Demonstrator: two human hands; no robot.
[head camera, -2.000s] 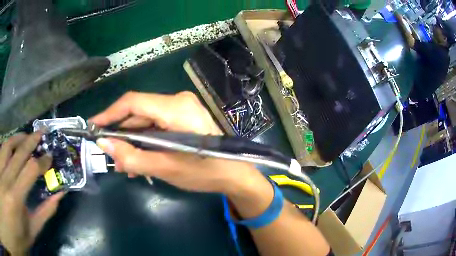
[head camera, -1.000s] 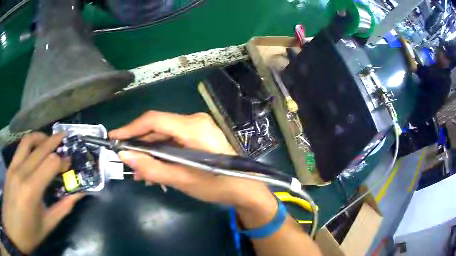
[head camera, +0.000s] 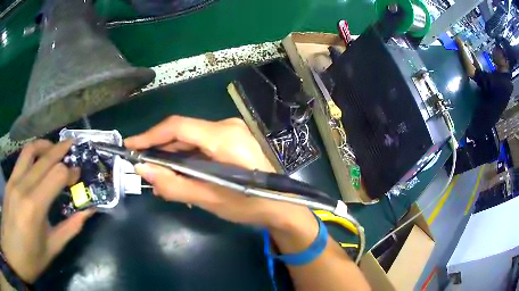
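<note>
A white plug housing (head camera: 118, 170) with plug pins on its right side is at the left, above the bench. A dark circuit board (head camera: 94, 173) with a yellow block (head camera: 80, 195) is in or against it. My left hand (head camera: 37, 199) holds board and housing from the left, fingers on the board's upper edge and thumb below. My right hand (head camera: 199, 170) holds a soldering iron (head camera: 210, 173) like a pen. Its tip reaches the upper part of the board; whether it touches a joint cannot be told. A blue strap (head camera: 310, 247) is on my right wrist.
A grey extractor hood (head camera: 85, 85) stands behind the housing. A parts tray (head camera: 293, 150), a long cardboard tray (head camera: 361, 196) and the black soldering station (head camera: 375, 113) are beyond my right hand. Yellow-handled pliers (head camera: 338, 220) lie by my wrist. A cardboard box (head camera: 410, 250) and another person (head camera: 490, 94) are at right.
The view has shifted, so the housing and hands appear further right than at first. Both hands keep their grips, and the iron stays at the board's upper part.
</note>
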